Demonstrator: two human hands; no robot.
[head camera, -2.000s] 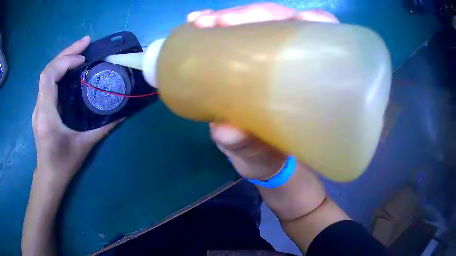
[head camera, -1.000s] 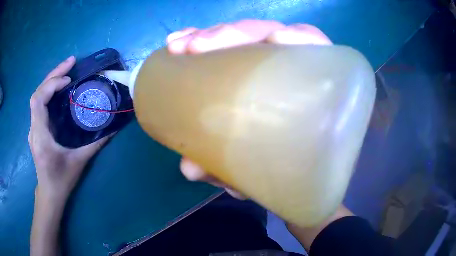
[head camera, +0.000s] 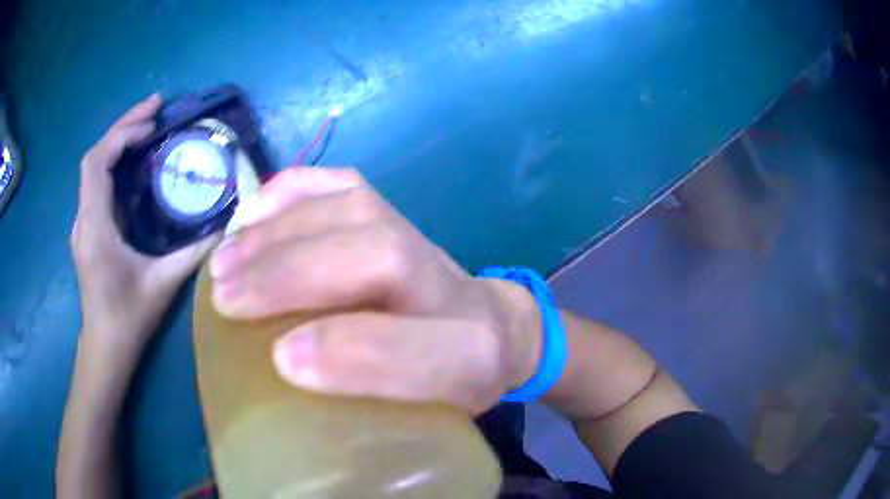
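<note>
My left hand (head camera: 117, 234) holds the black speaker housing (head camera: 146, 229) at the left, fingers on its far left side and thumb along its near edge. The round speaker driver (head camera: 193, 179) faces up in it, glaring white. My right hand (head camera: 361, 292) grips the large translucent glue bottle (head camera: 332, 448), amber inside, its base towards me and cut off by the bottom edge. The pale nozzle (head camera: 248, 180) points away from me, its tip at the right rim of the driver. The thin speaker wires (head camera: 317, 142) run out right of the housing to a small white connector (head camera: 335, 112).
The worn green-teal bench top (head camera: 546, 146) has a dark edge running diagonally at the right. Grey floor and a brown cardboard piece (head camera: 776, 434) lie beyond it, lower right. A pale-edged object (head camera: 8, 166) is cut off at the left edge.
The bottle has swung from lying to the right to pointing its base towards me. The nozzle has moved from the driver's far side to its right rim. The wires and connector are now uncovered.
</note>
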